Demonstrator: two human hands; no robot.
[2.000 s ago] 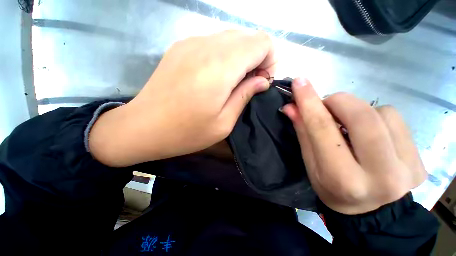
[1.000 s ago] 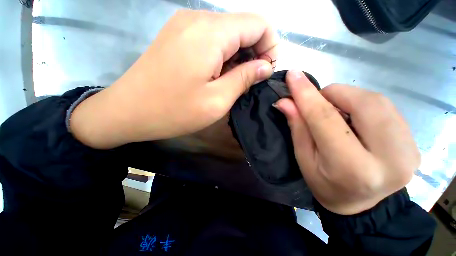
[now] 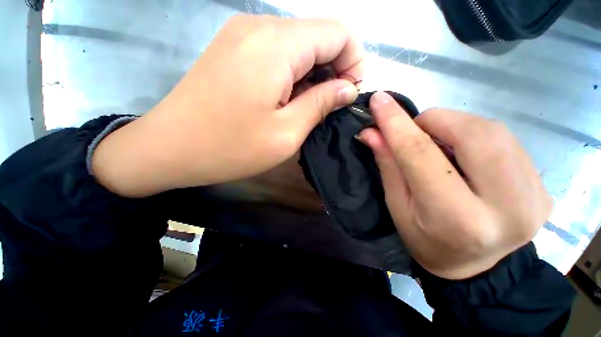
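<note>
A small black zippered pouch with wrinkled lining showing is held between both hands over the near edge of the metal table. My left hand is bare and pinches the pouch's upper edge between thumb and forefinger; a fine dark thread end shows at the fingertips. My right hand is bare and holds the pouch's right side. The tip of the thread snips shows between its thumb and forefinger, against the pouch. The snips' handles are mostly hidden in the palm.
Another black pouch with a silvery zipper lies at the upper right of the shiny metal tabletop. A tangle of dark thread waste is cut off at the upper left. Boxes show below the table at lower left and lower right.
Since the first frame, my left hand has moved slightly up and left, and more of the pouch's top edge shows. Since the second frame, my right fingertips and the snips' tip have shifted slightly left.
</note>
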